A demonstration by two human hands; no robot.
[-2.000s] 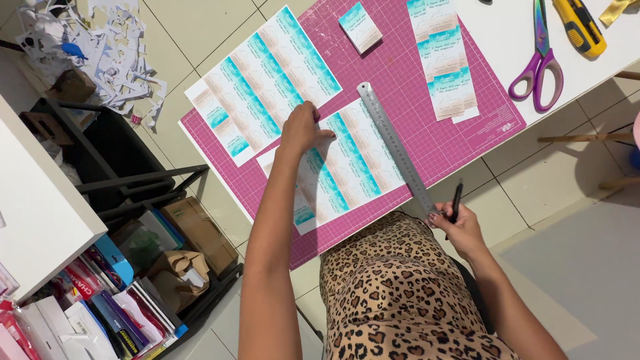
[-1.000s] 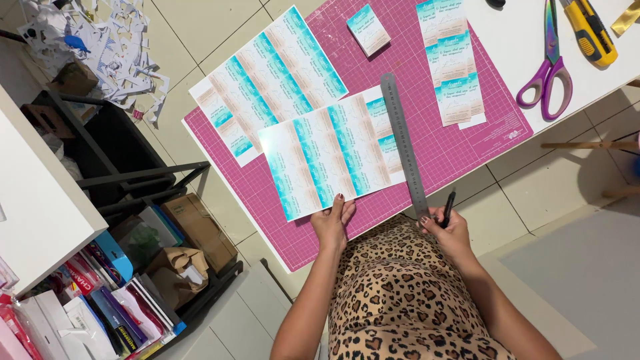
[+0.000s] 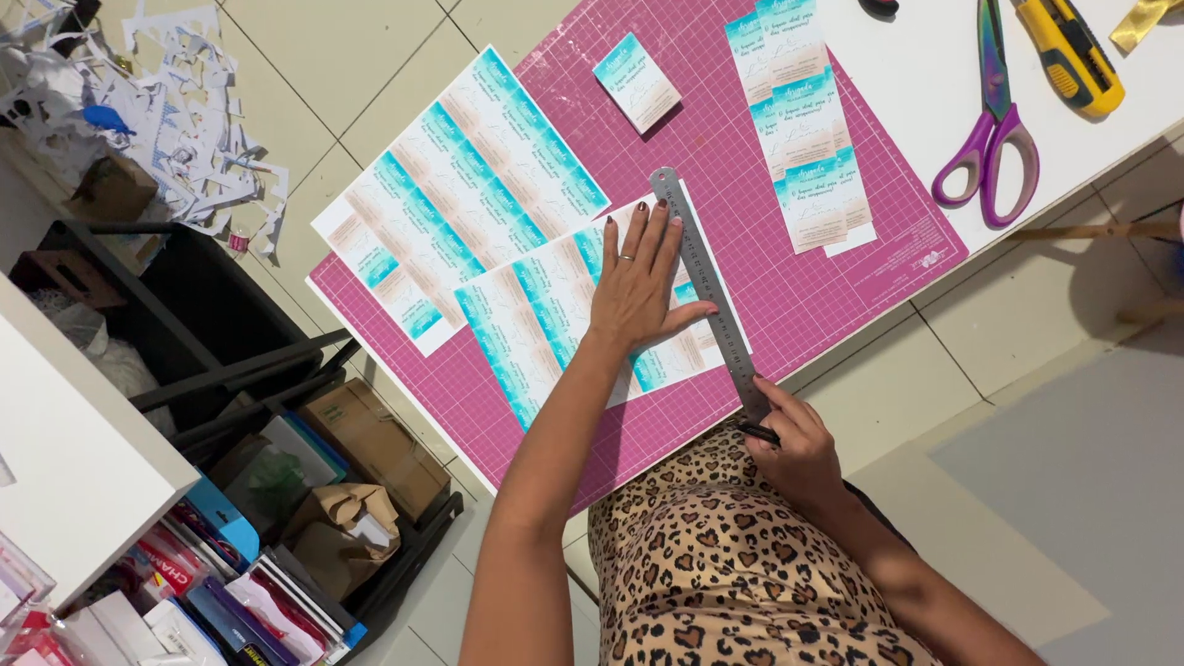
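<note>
My left hand (image 3: 643,277) lies flat with spread fingers on a printed card sheet (image 3: 555,319), its thumb touching a steel ruler (image 3: 708,277). The ruler lies along the sheet's right side, a white strip of paper showing beyond it. At the ruler's near end my right hand (image 3: 795,444) holds a slim black tool (image 3: 758,431), possibly a craft knife, its fingertips against the ruler. Another printed sheet (image 3: 462,176) lies partly under the first on the pink cutting mat (image 3: 647,453). A small stack of cut cards (image 3: 636,83) and overlapping card strips (image 3: 814,185) rest farther up the mat.
Purple-handled scissors (image 3: 990,148) and a yellow utility knife (image 3: 1073,60) lie on the white table (image 3: 925,74) at the right. Paper scraps (image 3: 199,120) are heaped at upper left. A black cart (image 3: 213,379) holding boxes stands left, beside a white surface (image 3: 74,435).
My left hand has moved from the sheet's lower edge onto its top beside the ruler. The front sheet has been turned and shifted, and now reaches under the ruler.
</note>
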